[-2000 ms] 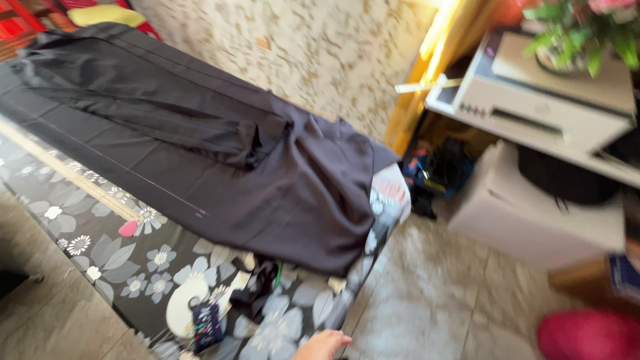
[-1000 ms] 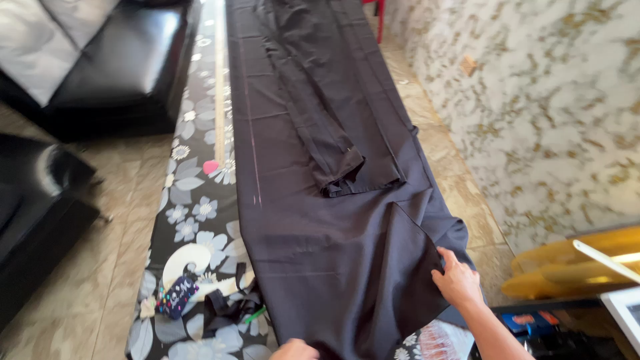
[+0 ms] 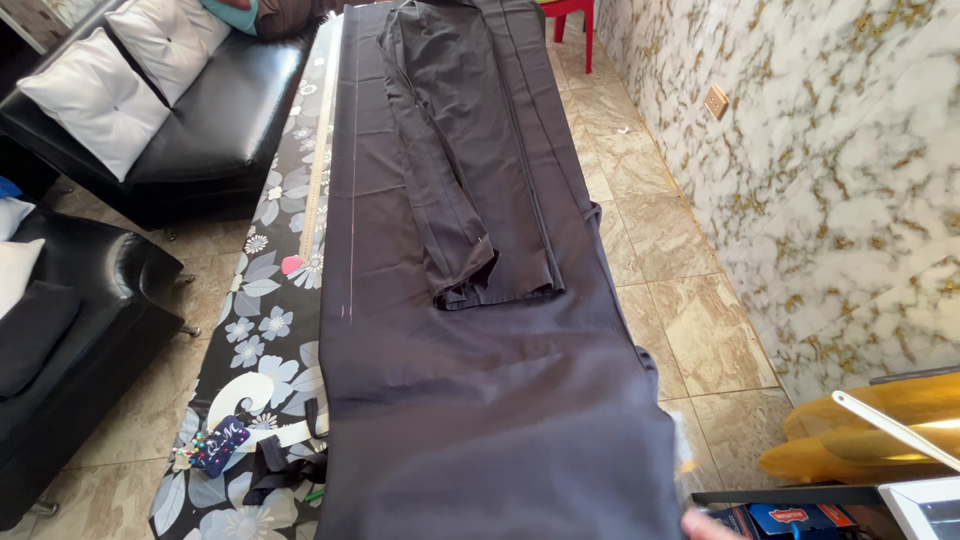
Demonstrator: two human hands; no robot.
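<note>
A long dark fabric with a thin chalk line near its left side covers much of the table. Folded dark trousers lie on top, hems toward me. Only blurred fingertips of my right hand show at the bottom edge, beside the fabric's near right corner; whether they touch it is unclear. My left hand is out of view. Left of the fabric, on the floral tablecloth, are a long ruler, a pink piece of tailor's chalk, a white French curve and a pincushion with pins.
Black sofas with pale cushions stand on the left. A marbled wall runs along the right, past a strip of tiled floor. At lower right are golden rolls and boxes. A red chair stands beyond.
The near end of the fabric, bunched under my hands a second ago, now lies flatter over the table. My left hand has gone out of view and my right hand has moved down to the edge.
</note>
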